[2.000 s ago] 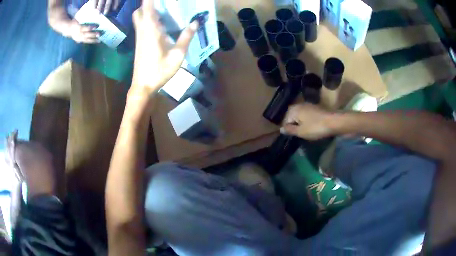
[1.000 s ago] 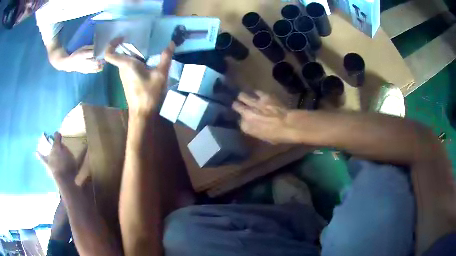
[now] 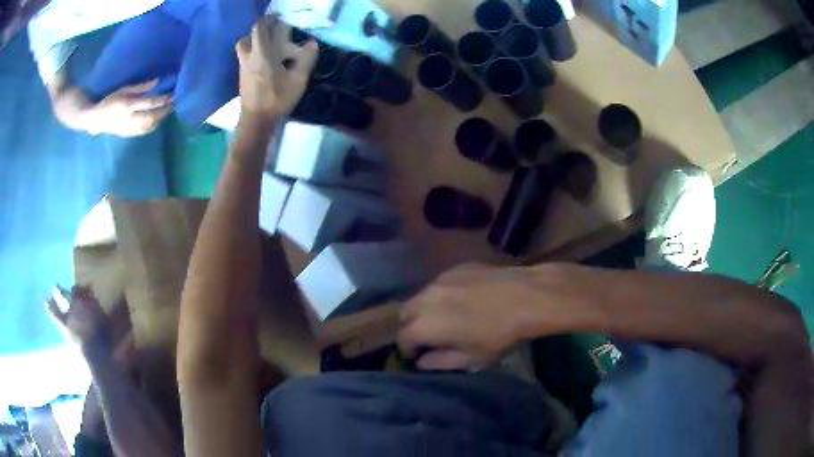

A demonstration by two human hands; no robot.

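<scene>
My left hand (image 3: 278, 70) is raised at the upper left beside pale blue retail boxes (image 3: 361, 27); whether it grips one is unclear. My right hand (image 3: 455, 317) is blurred, fingers curled, low over the brown board's front edge; whatever is under it is hidden. Black cylinders (image 3: 507, 78) stand in a cluster on the cardboard sheet (image 3: 656, 112). One black cylinder (image 3: 524, 210) lies near the front edge, with another (image 3: 457, 208) leaning or lying beside it. Several white boxes (image 3: 332, 281) lie at the board's left side, plain ends towards me.
A retail box (image 3: 638, 27) stands at the top right. Pale pallet slats (image 3: 741, 58) show beyond the board. A large brown carton (image 3: 156, 268) is at left. Another person's hand (image 3: 134, 109) is at upper left, another (image 3: 85, 317) at lower left. My knees are close below the board.
My right hand has moved down towards the board's front edge. My left hand has moved up; the printed box once in it no longer shows there clearly. The white box ends appear further left.
</scene>
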